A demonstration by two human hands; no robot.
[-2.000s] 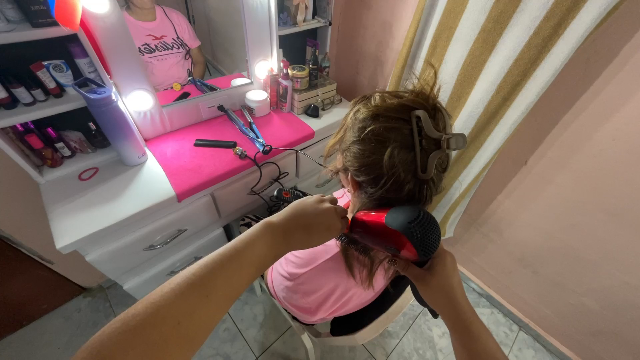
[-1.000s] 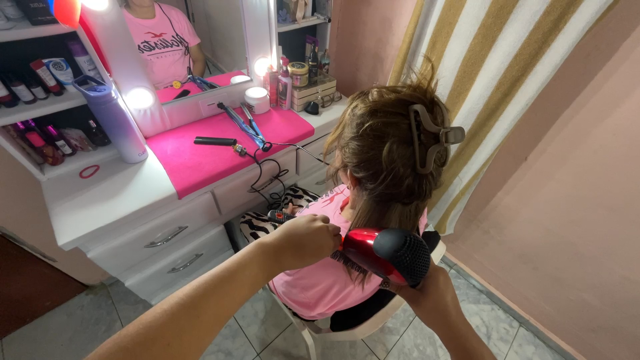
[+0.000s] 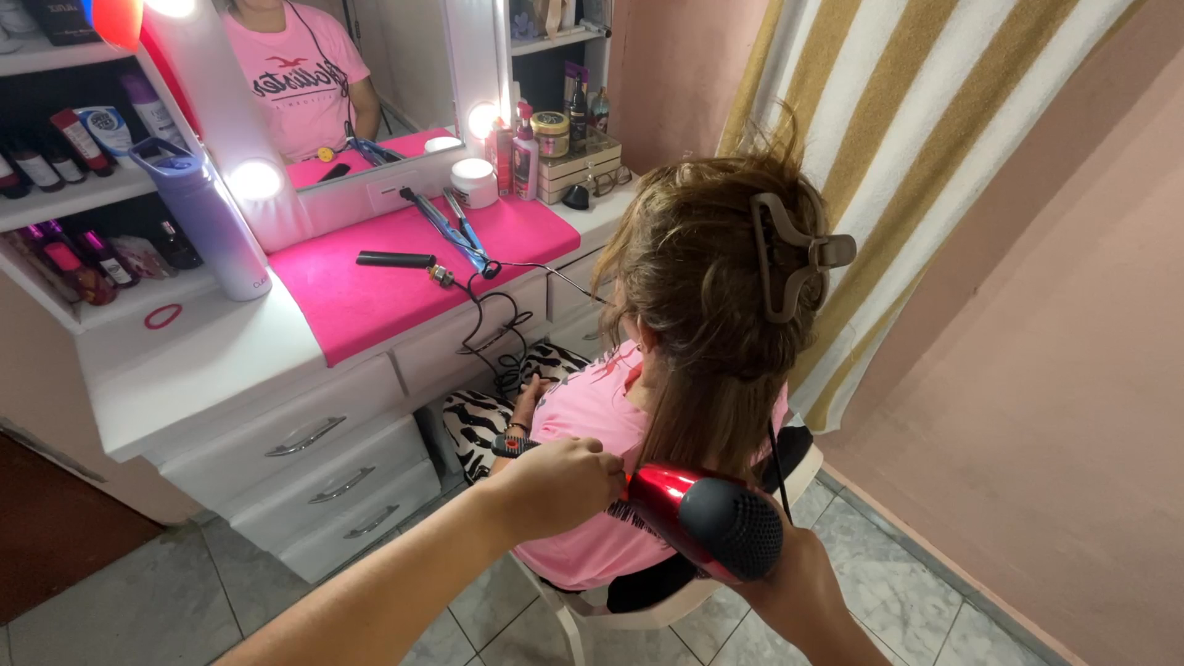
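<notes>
My left hand [image 3: 569,486] is closed on a hair brush [image 3: 513,446], whose black handle end sticks out to the left; its bristles show partly beyond my fingers, at the lower back hair. My right hand [image 3: 795,573] grips a red and black hair dryer [image 3: 708,523], mostly hidden behind its body, with the nozzle end pointing left near my left hand. A seated person in a pink shirt [image 3: 592,407] has brown hair [image 3: 712,277], its upper part gathered in a beige claw clip [image 3: 777,259]. The lower hair hangs straight down above the dryer.
A white vanity [image 3: 185,370] with drawers and a mirror stands at left. On its pink mat [image 3: 407,296] lie a blue flat iron [image 3: 449,231] and a black-handled curling tool [image 3: 396,260] with cords. A lavender bottle [image 3: 208,222] stands nearby. A striped curtain [image 3: 888,139] hangs at right.
The dryer and my right hand have moved lower relative to the person's head. The lower hair hangs straighter and shows more than before. The brush handle now shows left of my left hand.
</notes>
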